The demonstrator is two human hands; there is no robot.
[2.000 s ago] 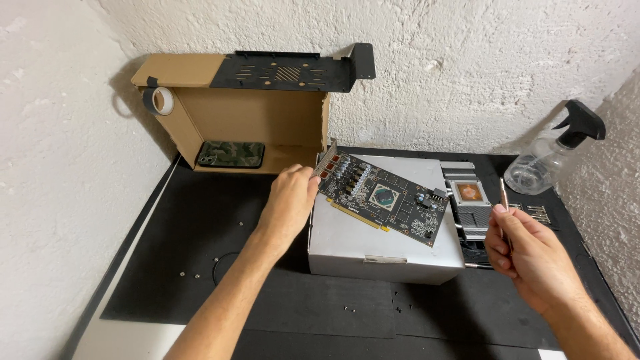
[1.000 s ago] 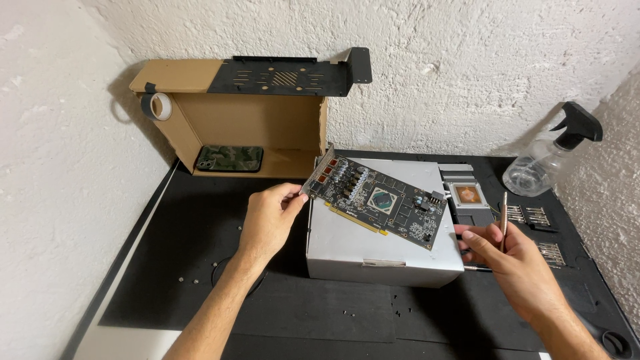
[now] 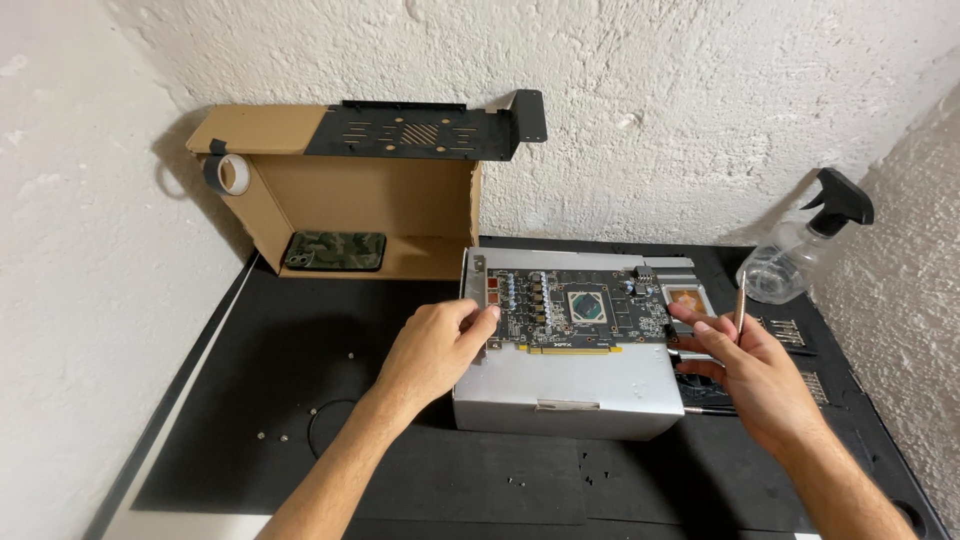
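Note:
A bare graphics card circuit board (image 3: 562, 309) lies over the top of a light grey box (image 3: 570, 416), its gold edge connector toward me. My left hand (image 3: 439, 341) grips the metal bracket at the board's left end between thumb and fingers. My right hand (image 3: 739, 360) holds a slim metal pen-like tool (image 3: 742, 304) upright, and its fingertips are at the board's right end. Behind that hand is a heatsink with a copper-coloured contact plate (image 3: 686, 301), partly hidden by the board and fingers. The chip in the board's middle bears dark residue.
An open cardboard box (image 3: 375, 199) stands at the back left with a camouflage phone (image 3: 337, 250) inside, a tape roll (image 3: 227, 175) and a black backplate (image 3: 420, 133) on it. A spray bottle (image 3: 787, 255) and driver bits (image 3: 786, 331) are right. Small screws (image 3: 587, 469) lie in front.
The board has turned from a slanted pose to nearly level with the box's edges. My right hand has moved left from beside the box to the board's right end, still with the tool.

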